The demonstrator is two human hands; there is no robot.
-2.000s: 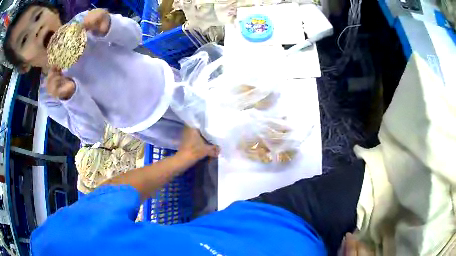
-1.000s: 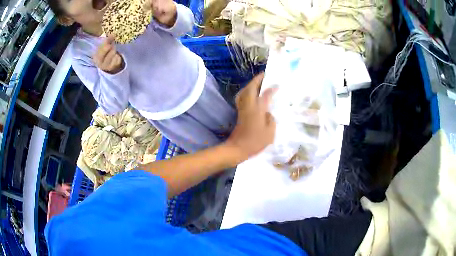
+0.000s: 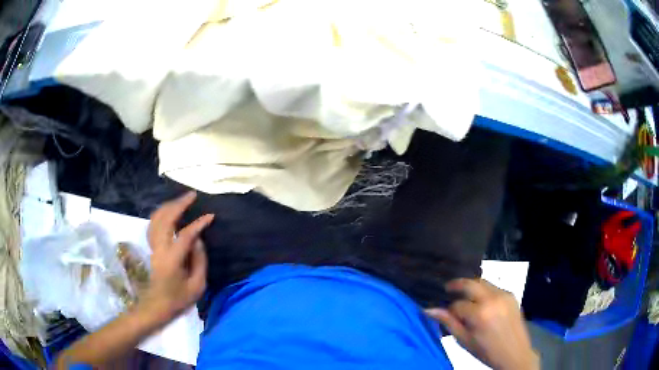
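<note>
A large cream garment piece (image 3: 253, 144) covers the machine table's front edge and hangs in folds over my dark-clothed lap. Pale thread waste (image 3: 383, 181) lies on the lap beside its lower edge. My left hand (image 3: 173, 256) is over the left thigh, fingers apart, empty, below the cloth and not touching it. My right hand (image 3: 488, 318) is at the right hip with fingers curled by the dark clothing; whether it pinches anything cannot be told. A whitish plastic bag (image 3: 61, 271) with brown snack pieces (image 3: 132, 264) lies left of my left hand.
The bag lies on a white board (image 3: 184, 336). The white machine table (image 3: 535, 101) has a blue front edge and a smartphone (image 3: 582, 47) at upper right. A blue basket (image 3: 625, 311) with a red item (image 3: 620, 246) stands at right. Cream bundled pieces (image 3: 13, 238) show at far left.
The view has swung right to the lap and table; the child is out of view. My left hand has moved from beside the bag to the thigh. My right hand is now in view.
</note>
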